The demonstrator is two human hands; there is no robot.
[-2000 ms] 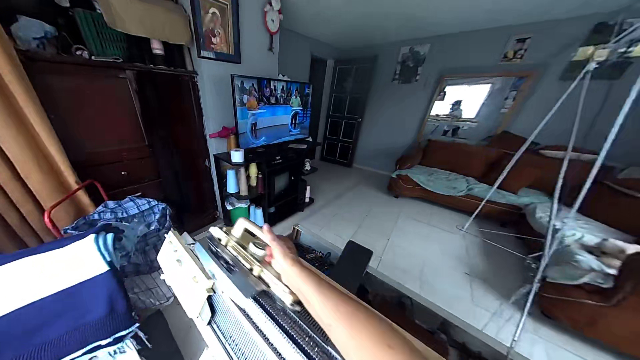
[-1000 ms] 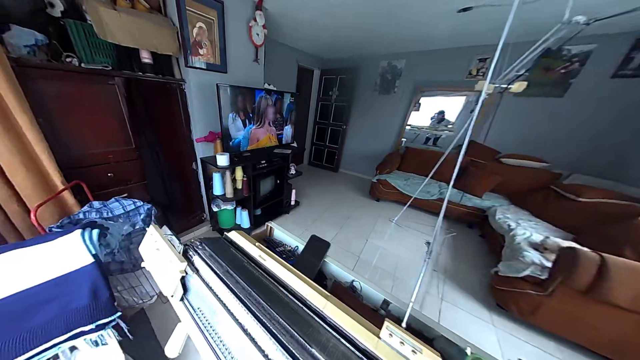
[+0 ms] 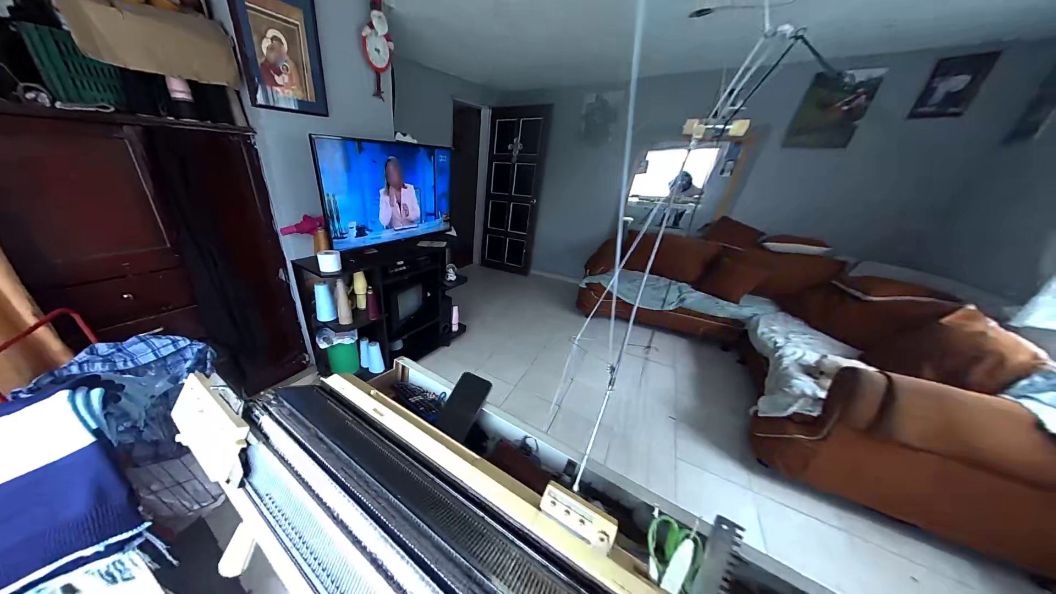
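Note:
Neither of my hands shows in the present view. Across the bottom lies a knitting machine's needle bed [image 3: 429, 495], with rows of fine metal needles and combs. A cream bracket [image 3: 580, 518] sits on its back rail, and the yarn mast [image 3: 631, 165] rises from there. Higher up, a yarn tension unit [image 3: 716, 128] with wires and cords hangs near the mirror. The cream end piece [image 3: 210, 425] is at the machine's left end. No carriage is visible on the part of the bed in view.
Behind the machine, a long tray [image 3: 503, 421] holds a black phone-like object [image 3: 464, 407] and tools. Left are folded blue and white knitted fabric [image 3: 62, 495] and plaid cloth [image 3: 132, 371]. Yarn cones [image 3: 342, 304] stand on the television stand [image 3: 412, 280]. A brown sofa [image 3: 907, 421] is right.
Two seconds ago an arm reached over the machine with a hand on its cream carriage; both are out of view now. The view has swung to the right.

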